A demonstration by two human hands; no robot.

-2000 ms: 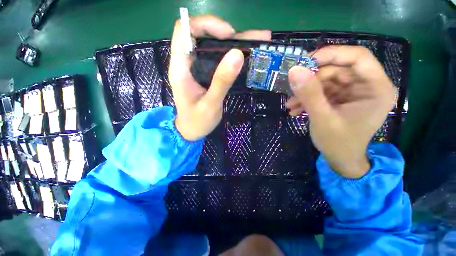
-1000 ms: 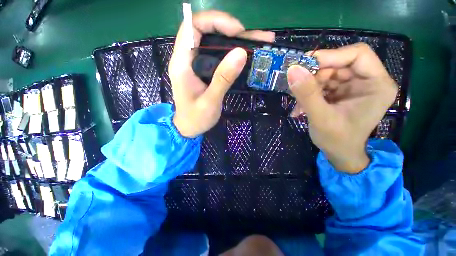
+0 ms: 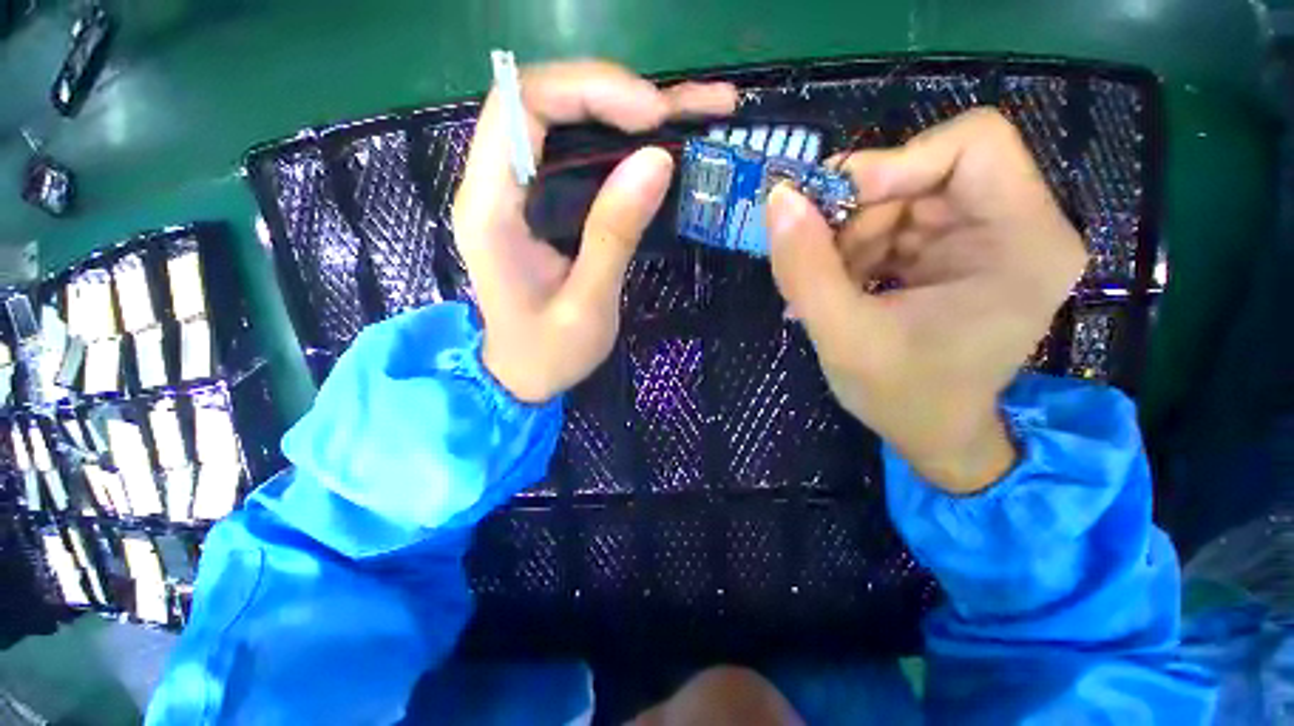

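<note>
My left hand [image 3: 568,227] holds a black phone housing [image 3: 561,185] between thumb and fingers. A thin white-backed display module [image 3: 511,119] stands on edge by its palm side, at the housing's left end. My right hand [image 3: 930,284] pinches a blue circuit board [image 3: 721,196] at its right end between thumb and index finger. Pale keypad keys [image 3: 766,141] show along the board's upper edge. Thin red wires [image 3: 610,156] run between the board and the housing's left part. How far the board sits in the housing is hidden.
A large black pocketed tray [image 3: 667,499] lies under both hands. At the left, a black side tray [image 3: 227,305] holds rows of white-backed parts. Two small black items, one elongated [image 3: 81,60] and one short [image 3: 48,186], lie on the green surface at the far left.
Both hands have shifted slightly left with the parts. The board has tilted, and more of the pale keys shows above it. The display module leans more.
</note>
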